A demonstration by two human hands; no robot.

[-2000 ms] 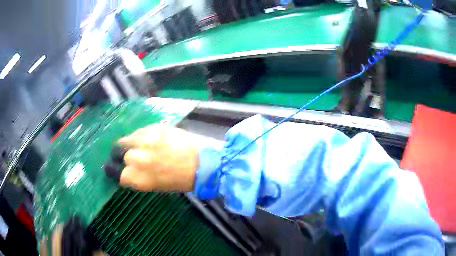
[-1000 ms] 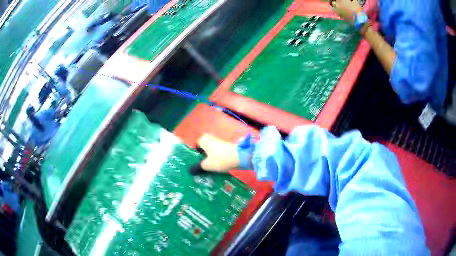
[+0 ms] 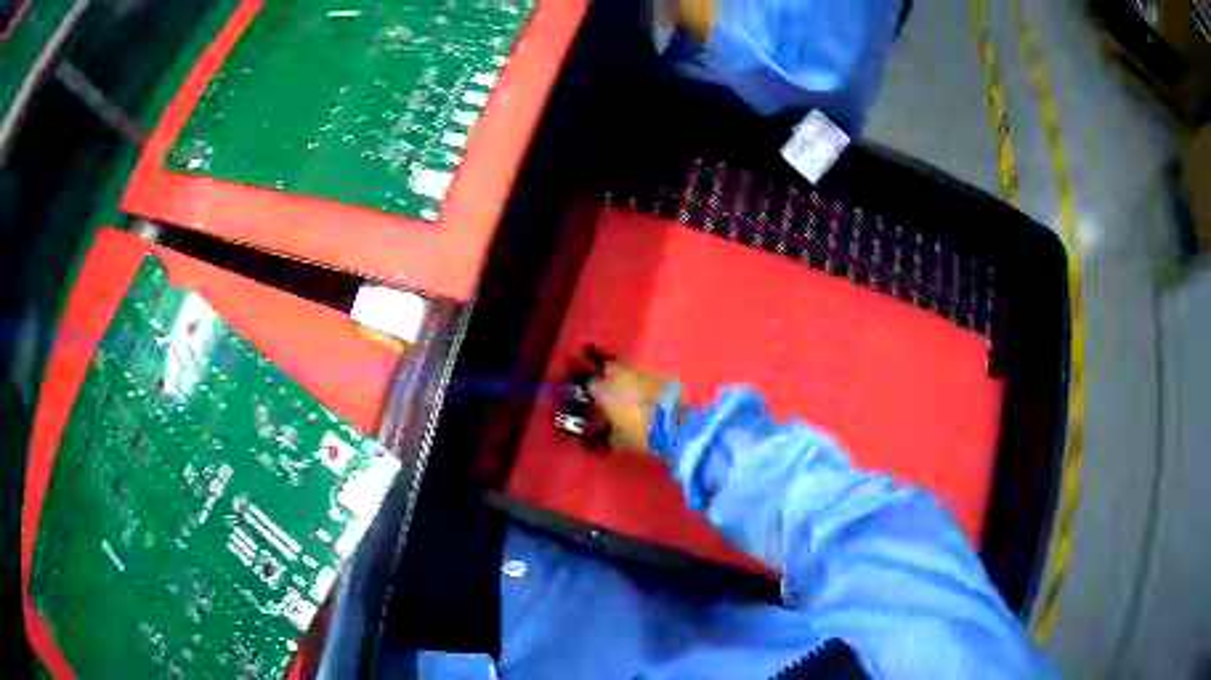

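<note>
My right hand [image 3: 630, 407] is inside the black parts bin [image 3: 1049, 332], above the red liner sheet [image 3: 823, 359]. Its fingertips are at a small cluster of black components [image 3: 574, 409] with silvery parts. Blur and the black on the fingertips hide whether the fingers grip any of them. My left hand is out of the picture. A large green circuit board [image 3: 199, 492] lies at the lower left, askew on a red foam board [image 3: 67, 332].
A second green board [image 3: 345, 106] lies on red foam at the upper left. Rows of black components [image 3: 823, 246] line the bin's far side. Another person's blue sleeve [image 3: 810, 47] is at the top. Metal line edge [image 3: 425, 425] lies between board and bin. Yellow-striped floor is right.
The view has swung right, from the boards to the bin. My right hand has left the green board's edge and is now in the bin.
</note>
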